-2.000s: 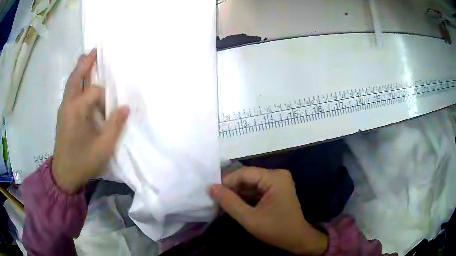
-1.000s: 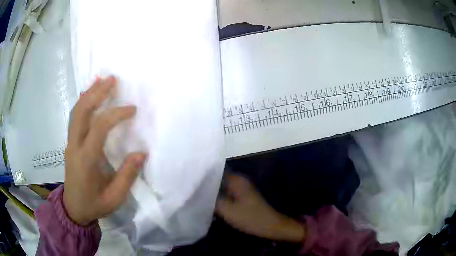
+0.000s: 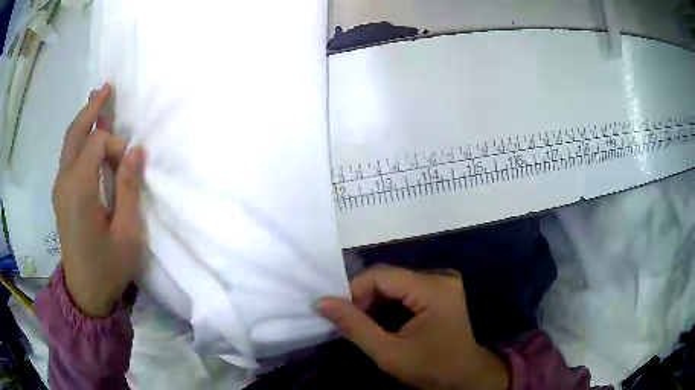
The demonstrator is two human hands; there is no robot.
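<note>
The white fabric piece [image 3: 236, 114] lies over the table from the top of the view and hangs over the front edge, creased at its lower part. My left hand [image 3: 103, 206] pinches its left edge between thumb and fingers, with folds fanning out from the pinch. My right hand [image 3: 411, 324] pinches its right edge between thumb and forefinger, just below the table's front edge. Both hands are bare, with pink sleeves. No needle or presser foot shows.
A printed ruler scale [image 3: 472, 167] runs along the white table [image 3: 472, 91]. A dark chipped patch [image 3: 373, 33] marks the grey machine bed's edge. Cream strips [image 3: 23, 76] lie at far left. A thin white strip [image 3: 612, 30] stands upper right. A white fabric heap [image 3: 625, 274] lies lower right.
My left hand moved left from on top of the fabric and now pinches its edge. My right hand, below the fabric's right edge a second ago, grips that edge again. The fabric's lower part is more creased.
</note>
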